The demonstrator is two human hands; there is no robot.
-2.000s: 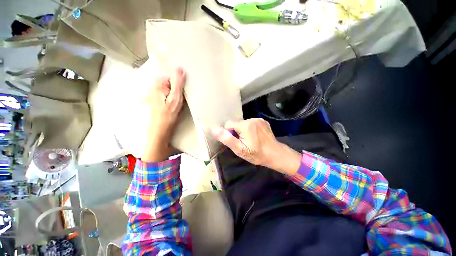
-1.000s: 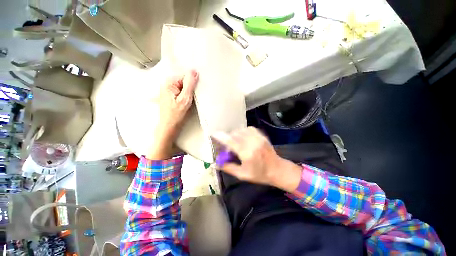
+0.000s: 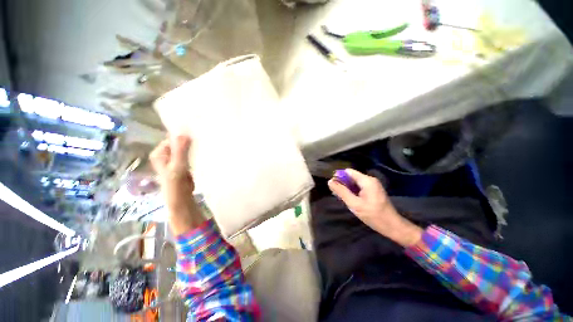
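A beige bag, pale in glare, is tilted up in front of me between the table edge and my lap. My left hand is at the bag's left edge with the thumb up against it; its grip is partly hidden. My right hand is clear of the bag on the right, closed around a small purple lighter-like piece. The picture is blurred.
The white-covered table holds a green tool, a black-handled tool and a small red-and-dark piece. Other beige bags stand behind. A round dark fan-like object is below the table edge.
The bag has been turned and lifted, showing a broad pale face. My left hand has moved to its left edge. My right hand has moved away from the bag with the purple piece.
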